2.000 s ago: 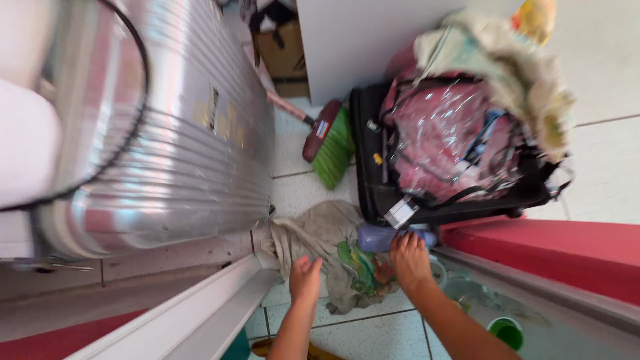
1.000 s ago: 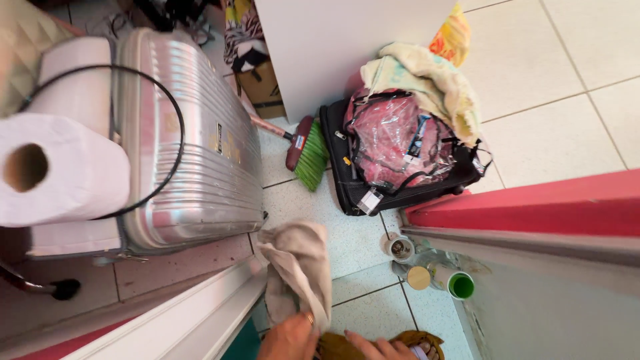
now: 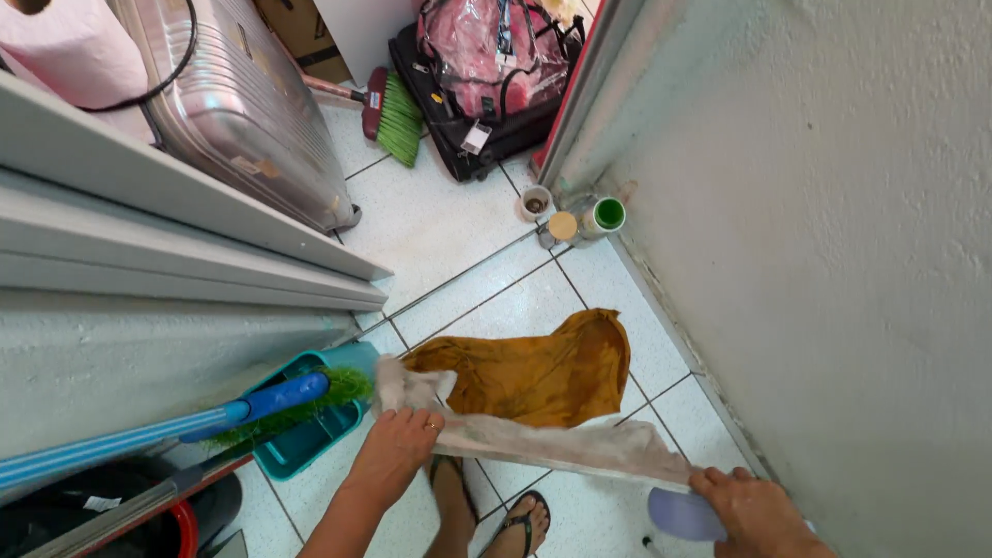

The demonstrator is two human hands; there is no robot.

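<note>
A damp-looking beige cloth (image 3: 558, 449) is stretched between my two hands above the tiled floor. My left hand (image 3: 399, 446) grips its upper edge near one end, and some of the fabric bunches beyond that hand. My right hand (image 3: 748, 504) pinches the opposite corner. Under my right hand is a purple object (image 3: 686, 514), partly hidden, whose kind I cannot tell. Just beyond the stretched cloth, a mustard-brown cloth (image 3: 542, 368) lies crumpled on the white tiles.
At left stand a teal bucket (image 3: 291, 457), a blue-handled green-bristled brush (image 3: 341, 387) and a dark bin with a red rim (image 3: 186, 527). Ahead are a silver suitcase (image 3: 240, 116), a green broom (image 3: 399, 116), a black suitcase (image 3: 465, 155) and several small containers (image 3: 562, 226). A wall (image 3: 814, 232) rises at right.
The beige cloth, hanging bunched at my left hand a second ago, is now spread between both hands. The brown cloth, at my hands then, lies on the floor. The view has shifted.
</note>
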